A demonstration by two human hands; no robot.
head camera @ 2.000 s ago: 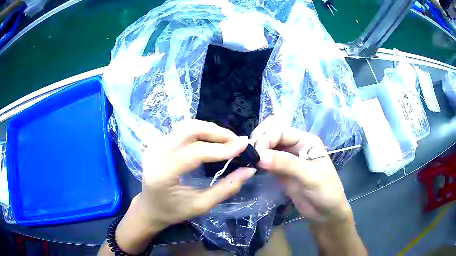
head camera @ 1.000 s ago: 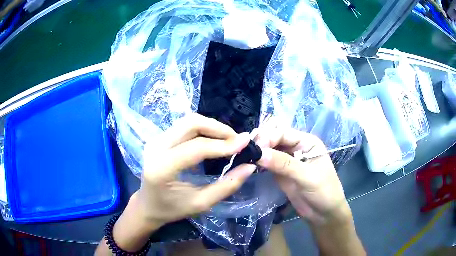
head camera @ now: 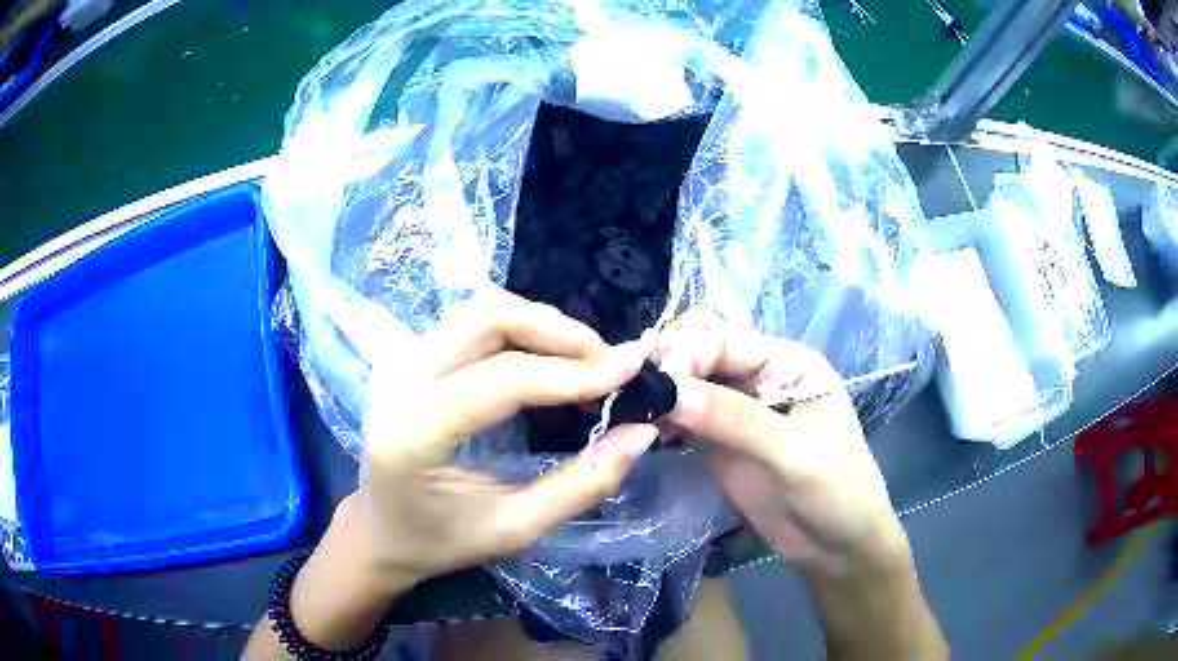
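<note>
My left hand [head camera: 497,426] pinches a small black housing [head camera: 642,395] between thumb and fingertips. My right hand [head camera: 762,439] touches the housing's right side with thumb and index finger. A thin pale lead wire [head camera: 602,420] hangs from the housing along my left fingertips, and a strand rises above the fingertips. A straight white stick [head camera: 859,382] lies across my right fingers and points right. Behind the hands, a clear plastic bag liner [head camera: 388,245] stands open around bulk black parts [head camera: 594,220]. The fingertips hide how wire and housing join.
A blue tray [head camera: 155,387] lies at left. A clear bin [head camera: 995,375] with white pieces and bagged white parts [head camera: 1053,258] lie at right. A metal post [head camera: 995,65] stands by the green belt [head camera: 168,116], which carries small pieces. A red stool [head camera: 1124,471] is at lower right.
The lead below the housing has drawn up and shows shorter, and a strand now rises above the fingertips. Pieces on the belt at top right have shifted. Both hands stay nearly in place.
</note>
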